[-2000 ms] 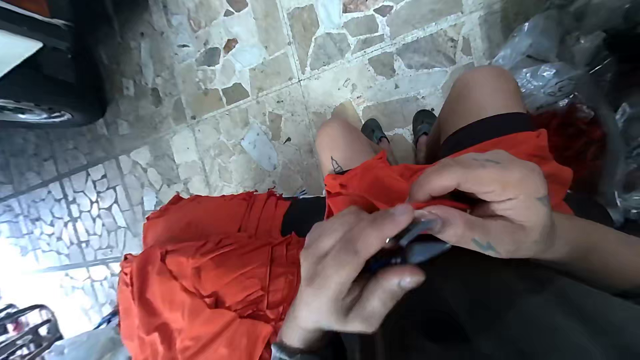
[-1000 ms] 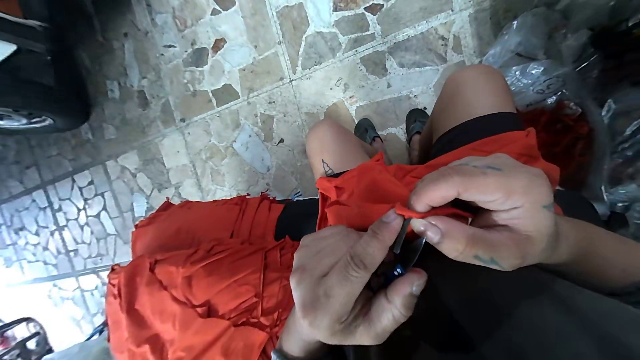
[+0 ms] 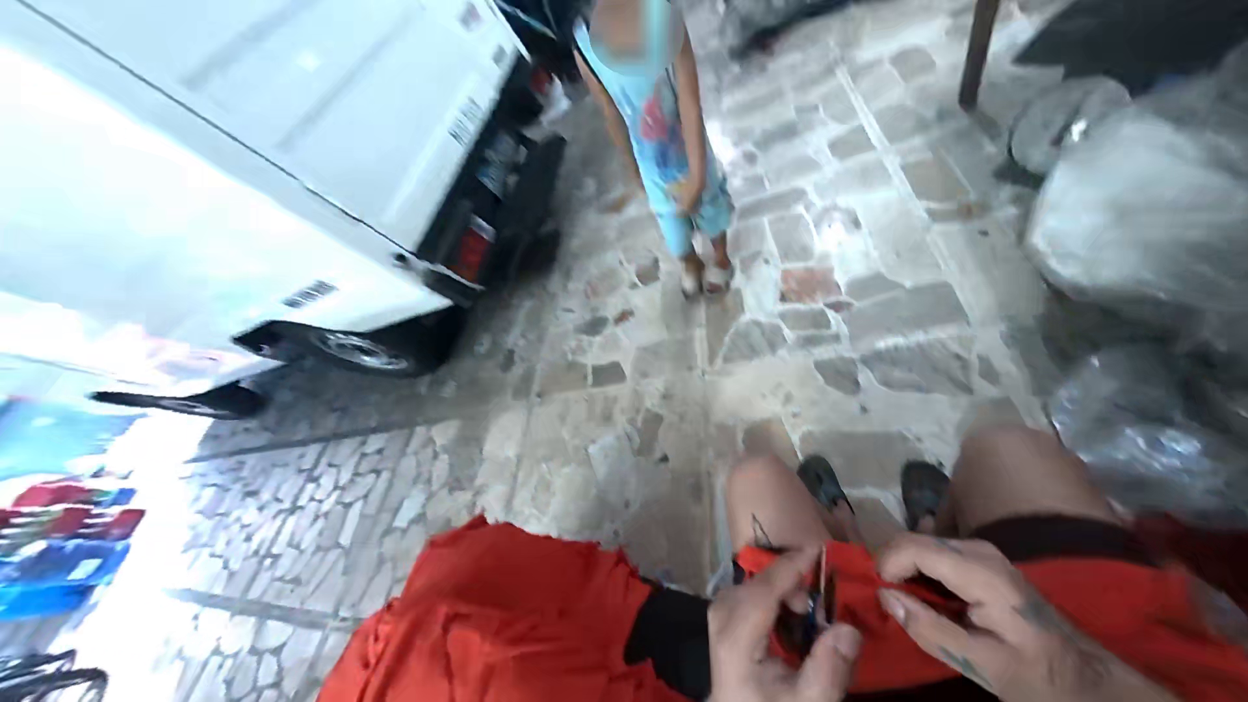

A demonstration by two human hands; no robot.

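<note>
Red fabric (image 3: 517, 614) lies heaped to the left of my lap and runs across my thighs. Over the lap, my left hand (image 3: 770, 634) grips a small metal cutting tool (image 3: 819, 600), perhaps thread snips, its blades pointing up beside the cloth. To its right, my right hand (image 3: 985, 614) pinches a fold of the red fabric between thumb and fingers. The fingers hide much of the tool and the fold.
A white van (image 3: 292, 146) stands at the upper left on stone paving (image 3: 624, 448). A person (image 3: 663, 146) in light blue clothes stands ahead. Clear plastic bags (image 3: 1141, 214) are piled at the right, near a brown post (image 3: 978, 54).
The view has tilted up, bringing the van and the person into sight. My hands have moved slightly apart; the tool stays in my left hand and the cloth in my right.
</note>
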